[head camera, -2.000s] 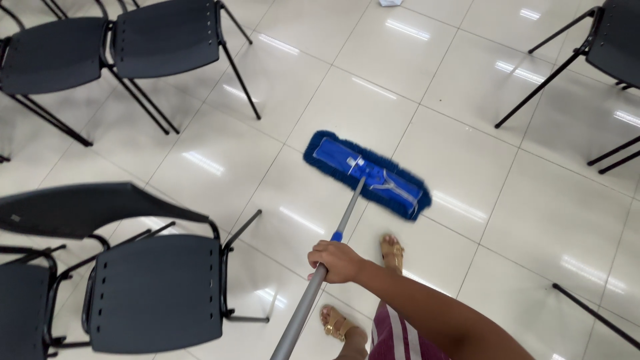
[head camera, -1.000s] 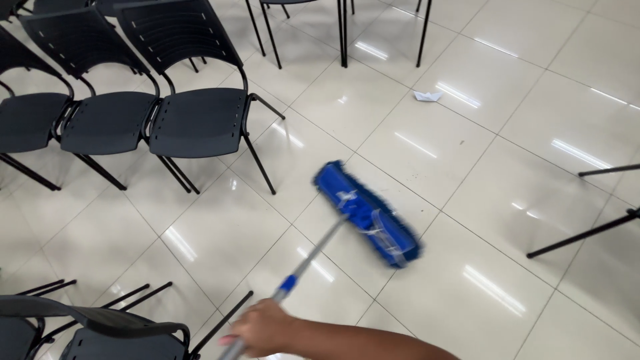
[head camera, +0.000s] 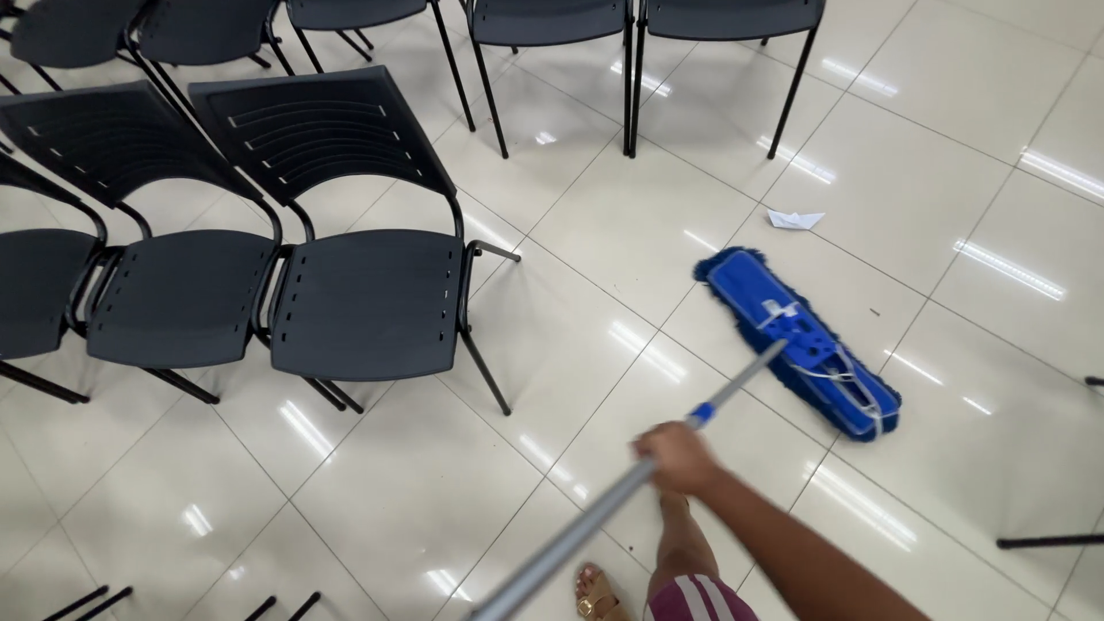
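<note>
My right hand (head camera: 677, 457) is closed around the grey metal handle (head camera: 569, 539) of a flat dust mop, just below its blue collar (head camera: 703, 415). The mop's blue head (head camera: 798, 341), with a dark blue fringe and white ties, lies flat on the tiled floor, slanting from upper left to lower right. A folded white paper boat (head camera: 795, 220) sits on the floor just beyond the head's upper end, not touching it. Small dark specks of debris lie nearby. The handle runs out of the frame at the bottom. My left hand is not in view.
Linked dark plastic chairs (head camera: 366, 302) with black metal legs stand at the left. Another row (head camera: 552, 21) runs along the top. Black chair legs (head camera: 1048, 542) reach in from the right edge. My sandalled foot (head camera: 597, 593) is at the bottom, on glossy pale tiles.
The view has shifted considerably over the floor. The mop has moved forward across the tiles with my right hand still on its handle, and its head is now close to the paper boat.
</note>
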